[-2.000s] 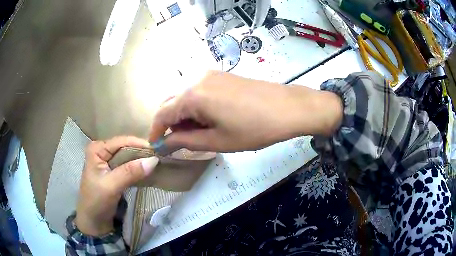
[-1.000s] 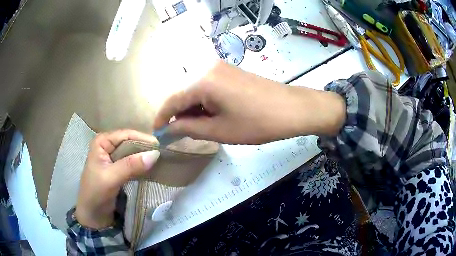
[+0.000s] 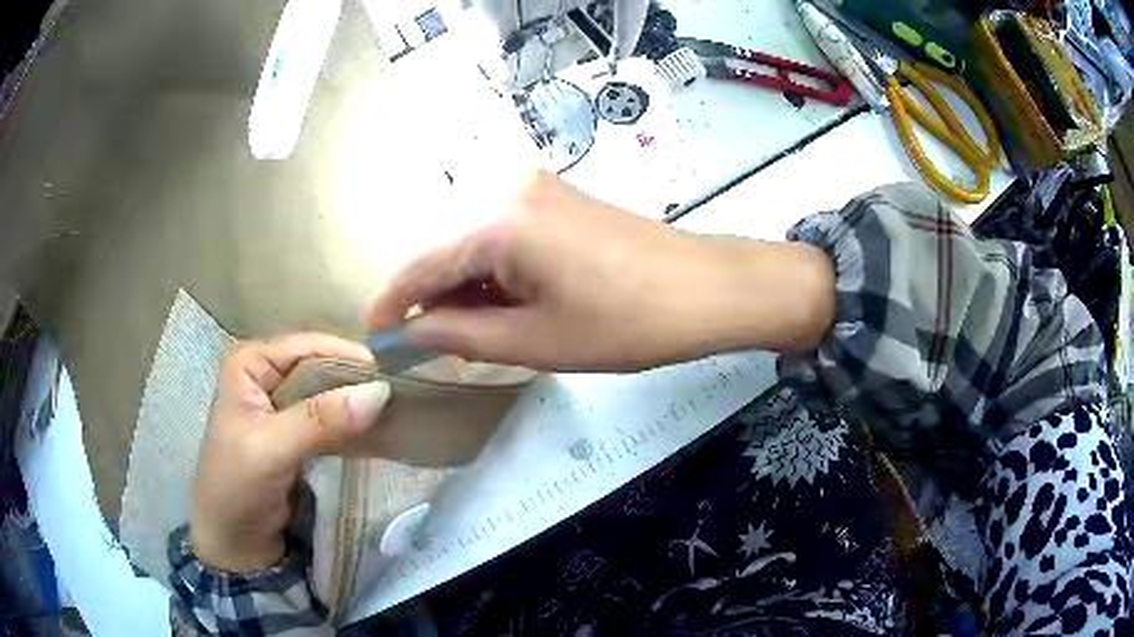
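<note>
A khaki-brown garment panel spreads over the left side of the table, with glare from the lamp on it. My left hand pinches a folded, seamed edge of the brown cloth between thumb and fingers. My right hand is over the same edge, fingertips together at the fold beside my left thumb. A small blue-grey thing shows at the right fingertips; what it is cannot be told. Pale striped lining shows on the left and below the fold.
The sewing machine's needle area is at the top centre. Red-handled snips, yellow-orange scissors and a green-handled tool lie at the upper right. The table's ruler edge runs beside my lap. A white round piece is near the lining.
The right hand has shifted slightly left at the fold, and more of the blue-grey thing shows at its fingertips. The left hand keeps its pinch. The view has shifted slightly.
</note>
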